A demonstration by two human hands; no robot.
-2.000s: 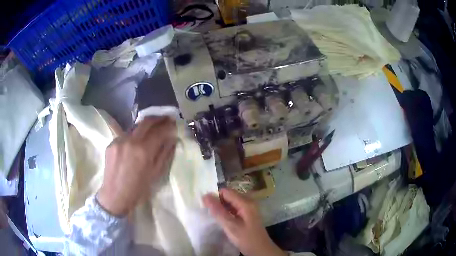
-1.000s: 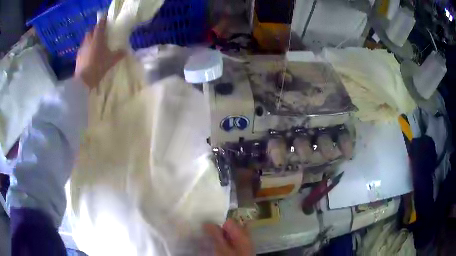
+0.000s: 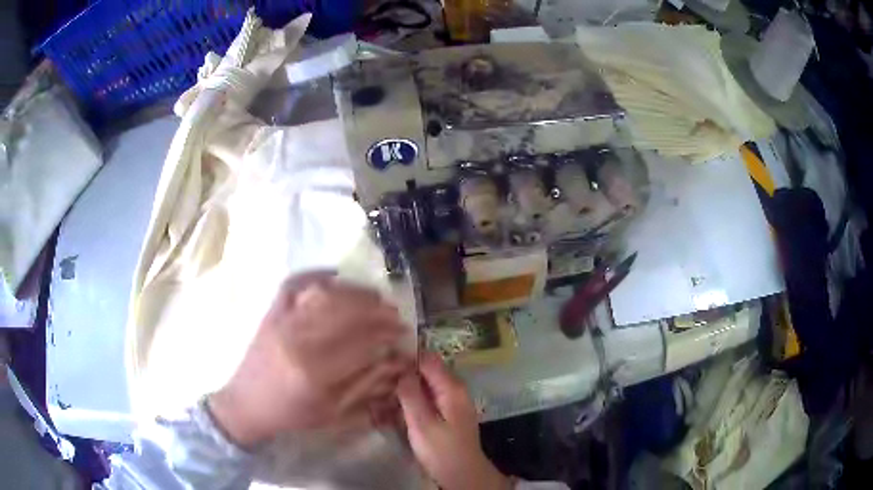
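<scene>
A cream garment piece [image 3: 297, 211] lies over the table left of the overlock machine [image 3: 517, 105], its right edge beside the needle area [image 3: 397, 230]. Its far end is bunched near the blue basket. My left hand [image 3: 321, 354] is on the cloth below the needle area, slightly blurred, its fingers reaching to my right hand. My right hand [image 3: 440, 416] has thumb and forefinger together at the cloth's right edge, left of the waste tray [image 3: 483, 340]. The fingertips of both hands nearly meet, and what lies between them is partly hidden.
Dark red snips [image 3: 593, 299] lie right of the machine, beside a white board [image 3: 704, 239]. A stack of cream pieces [image 3: 680, 91] sits behind right. A blue basket [image 3: 144, 57] stands behind left. A heap of cream cloth [image 3: 747, 426] is at lower right.
My left hand has come down from the raised cloth near the basket to beside my right hand. The garment piece now lies lower, spread left of the machine. The camera view has shifted.
</scene>
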